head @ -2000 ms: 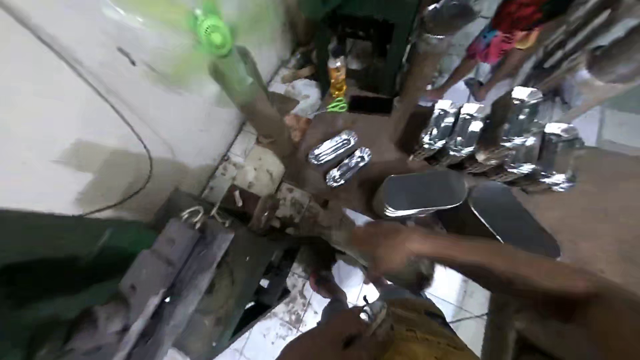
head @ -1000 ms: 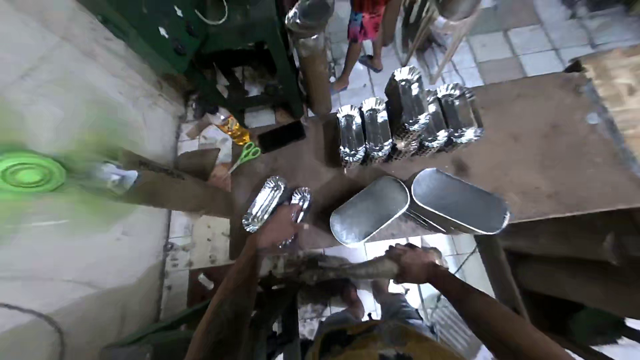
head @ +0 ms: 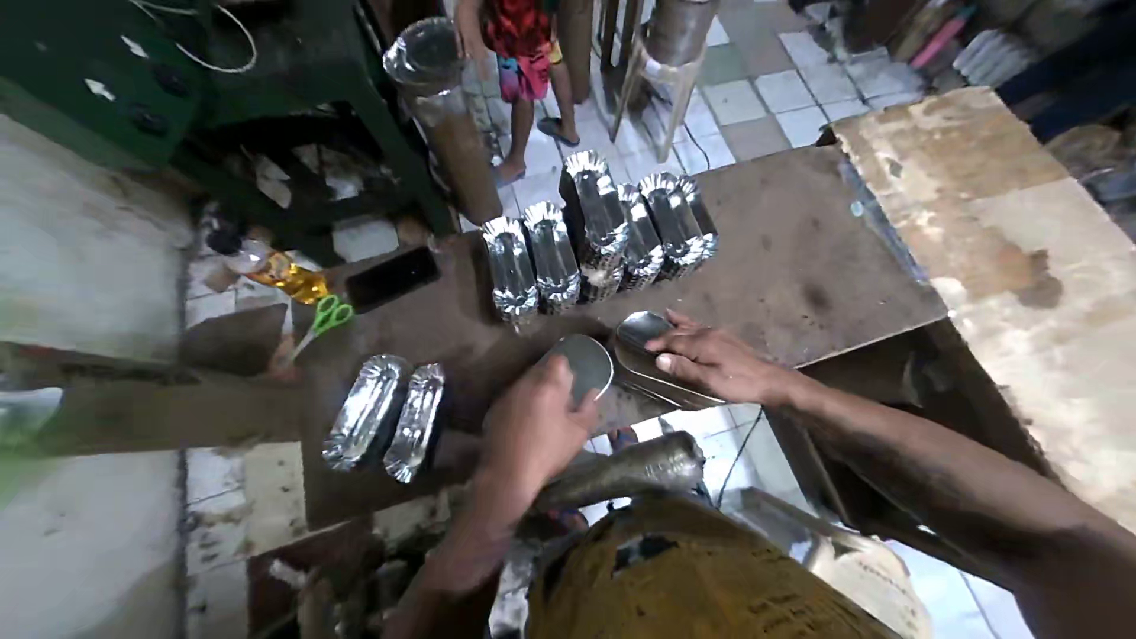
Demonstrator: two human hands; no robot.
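My left hand (head: 537, 422) is blurred over an oval sheet-metal piece (head: 587, 362) at the bench's near edge; whether its fingers grip the piece is unclear. Beside it, my right hand (head: 714, 359) rests with its fingers on the rim of a second stack of oval metal pieces (head: 641, 330). Two fluted, shiny metal moulds (head: 366, 413) lie side by side to the left. Several stacks of similar fluted moulds (head: 552, 253) stand farther back on the brown bench top (head: 763, 257). A round metal bar (head: 630, 475) juts out below my hands.
Green-handled scissors (head: 327, 315), a dark phone (head: 392, 277) and a bottle of yellow liquid (head: 297, 277) lie at the back left. A blurred green fan is at the left edge. A person stands beyond the bench near a metal-topped post (head: 457, 133). A stained board (head: 994, 231) adjoins at right.
My left hand has moved from the small fluted moulds to the left oval piece. My right hand has left the round bar and is now on the right oval stack.
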